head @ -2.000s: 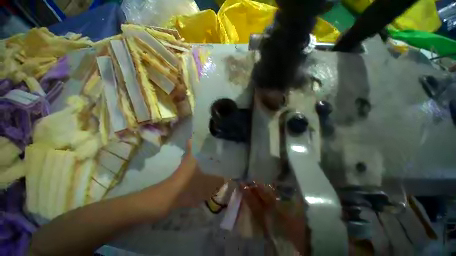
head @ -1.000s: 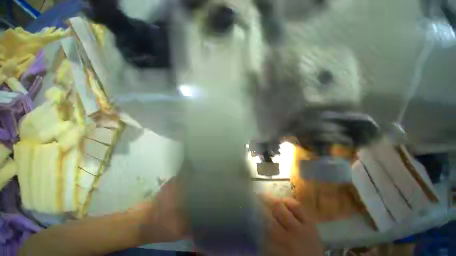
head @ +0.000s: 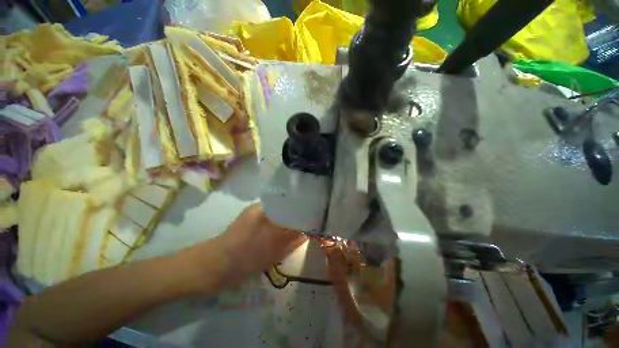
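Observation:
The white sewing machine head [head: 529,183] fills the right and centre, with its pale curved arm [head: 417,272] close to the camera. My left hand [head: 261,238] reaches in from the lower left beside the lit needle area [head: 329,241]. Its fingertips are hidden under the head, so I cannot tell if it holds anything. My right hand [head: 353,285] shows only as reddish fingers, partly behind the curved arm; its grip is unclear. The presser foot and needle are hidden. White-faced brown-orange strips [head: 509,299] lie right of the curved arm.
Pale yellow plush pieces [head: 51,231] lie in rows at left. Behind them are fanned yellow-edged strips with white-grey bands [head: 178,105]. Purple pieces [head: 41,132] are at far left. Yellow bags [head: 326,30] and a clear bag [head: 217,15] are behind the table.
One second ago the camera was close in, with the lit needle area and both hands low in front. Now the view is back and higher, and the head hides the needle.

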